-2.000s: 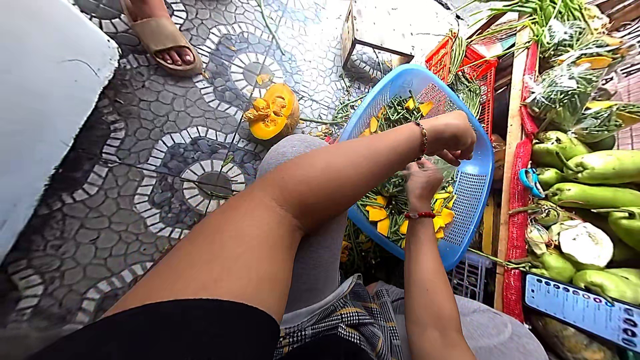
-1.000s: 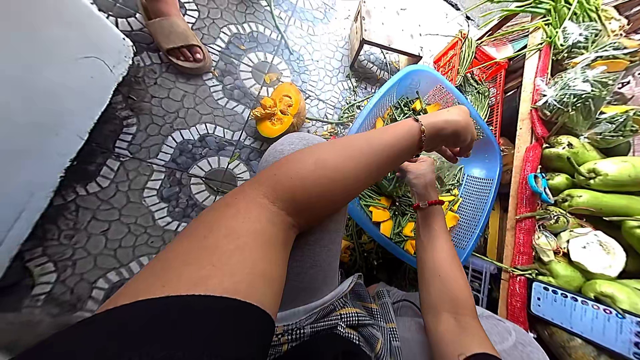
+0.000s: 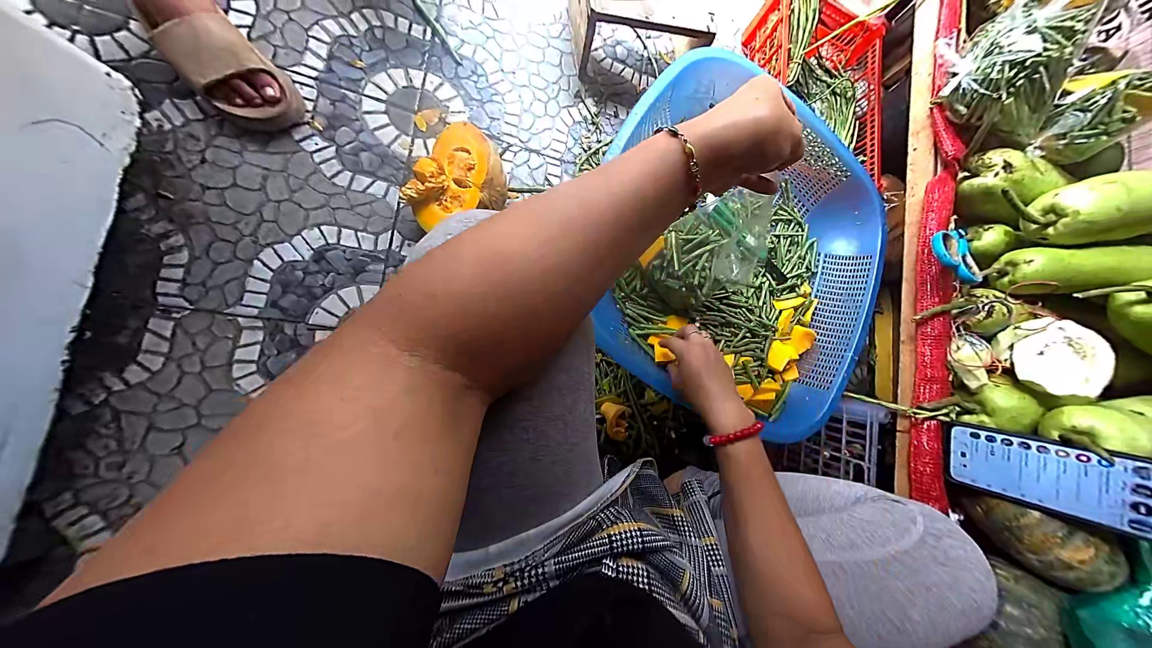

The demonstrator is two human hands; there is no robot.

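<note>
My left hand [image 3: 751,135], with a beaded bracelet at its wrist, is curled above the far part of a blue plastic basket [image 3: 846,225]. From it hangs a clear plastic bag [image 3: 740,238] with cut green beans showing in or through it. Cut green beans [image 3: 783,238] and yellow squash pieces [image 3: 781,354] lie in the basket. My right hand [image 3: 702,364], with a red beaded bracelet, is low at the basket's near side, its fingers at the beans and a squash piece [image 3: 661,349]. Whether the fingers grip that piece is unclear.
A cut squash [image 3: 463,175] sits on the patterned floor, near a person's sandalled foot [image 3: 243,85]. Behind the basket stands a red crate [image 3: 868,76]. At right are green gourds [image 3: 1093,207], blue-handled scissors [image 3: 956,255] and a phone [image 3: 1048,477]. A white surface [image 3: 54,198] borders the left.
My right hand has moved away from my left hand, down to the near side of the basket. The clear bag under my left hand now shows plainly.
</note>
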